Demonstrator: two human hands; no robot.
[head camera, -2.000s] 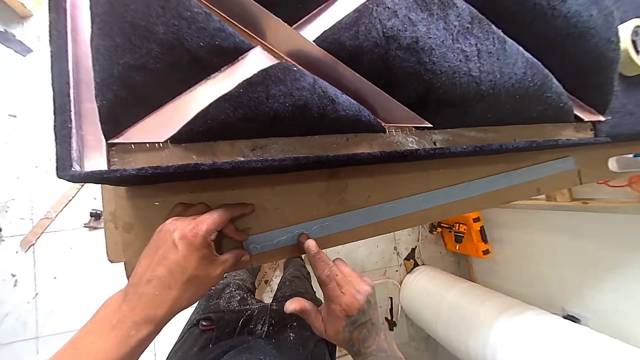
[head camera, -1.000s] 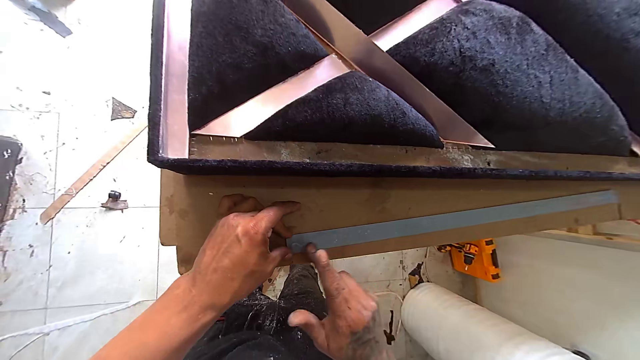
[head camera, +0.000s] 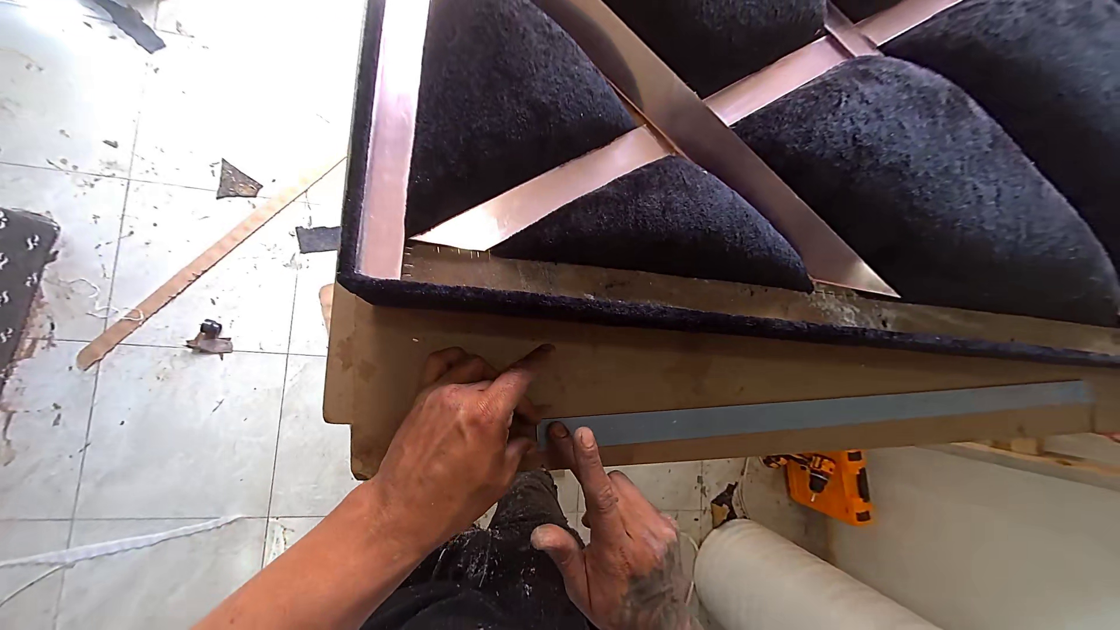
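A long grey-blue strip (head camera: 752, 420) lies along the front of a brown board (head camera: 665, 359). My left hand (head camera: 464, 411) rests on the board at the strip's left end, its fingers bent and thumb near that end; whether it pinches the strip I cannot tell. My right hand (head camera: 604, 534) touches the strip close by with a fingertip, palm up and fingers apart. Behind the strip stands a dark plush upholstered panel (head camera: 516, 114) with crossing shiny pinkish metallic bands (head camera: 577, 184). Along its near edge runs a bare strip of backing (head camera: 630, 271) with staples.
On the tiled floor at left lie a thin wooden slat (head camera: 210, 258), dark scraps (head camera: 236, 179) and a white cord (head camera: 122, 544). At lower right are a large white roll (head camera: 787, 582) and an orange case (head camera: 831, 490) with a drill.
My right fingertip has moved left along the strip, closer to my left hand. The view has shifted left, showing more floor.
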